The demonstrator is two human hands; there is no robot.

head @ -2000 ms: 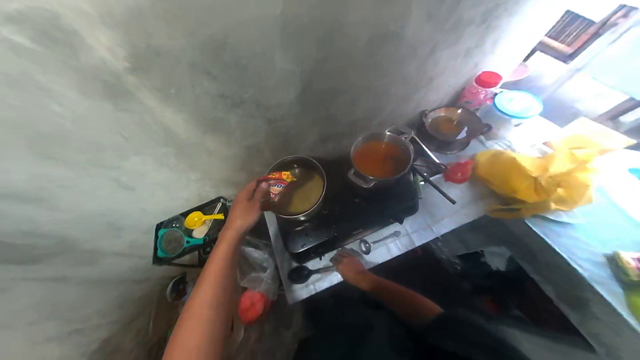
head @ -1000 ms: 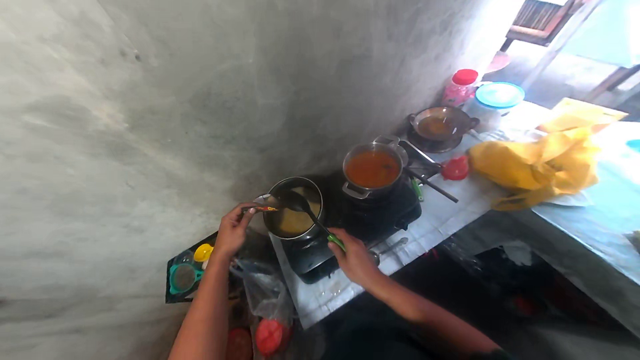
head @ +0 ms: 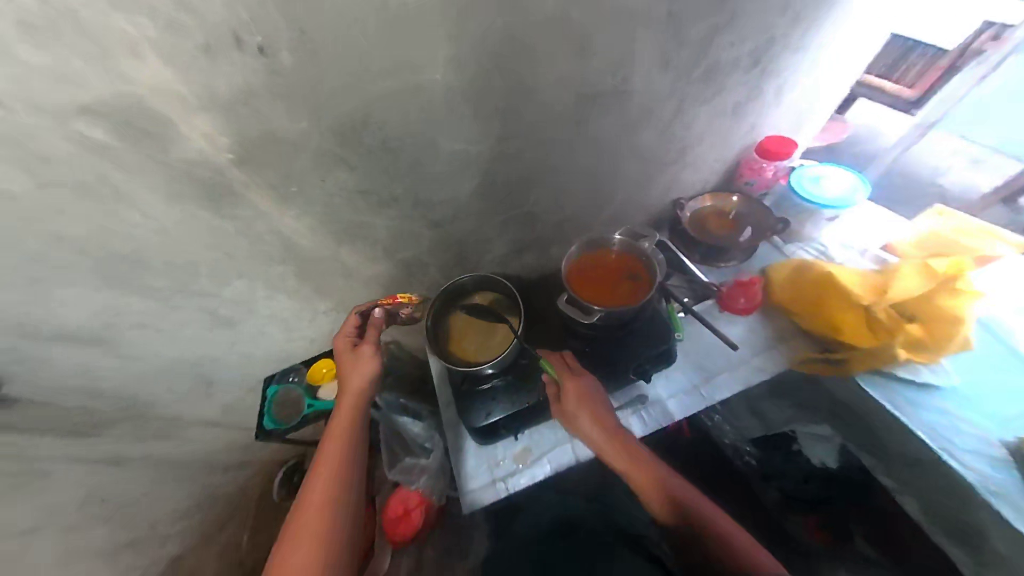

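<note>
My left hand (head: 360,344) pinches a small printed packet (head: 402,309) beside the left rim of a metal pot (head: 478,362) that holds pale yellowish liquid. My right hand (head: 576,396) grips the green handle of a black ladle (head: 484,314), whose head is over or in the liquid of that pot. The pot sits on the left burner of a black gas stove (head: 496,412). On the right burner stands a metal pot with handles (head: 588,312), holding orange-red liquid. Whether anything is left in the packet cannot be told.
A small wok (head: 728,220), a red-lidded jar (head: 764,164) and a blue-lidded tub (head: 830,188) stand at the back right. A yellow cloth or bag (head: 880,312) lies nearer. A green strainer (head: 286,406) rests at left, above a hanging plastic bag (head: 412,440). The wall (head: 400,144) rises behind.
My right hand has taken hold of the ladle, which lay at the stove's front edge, and brought it to the left pot. My left hand has moved the packet from over the pot to its left side.
</note>
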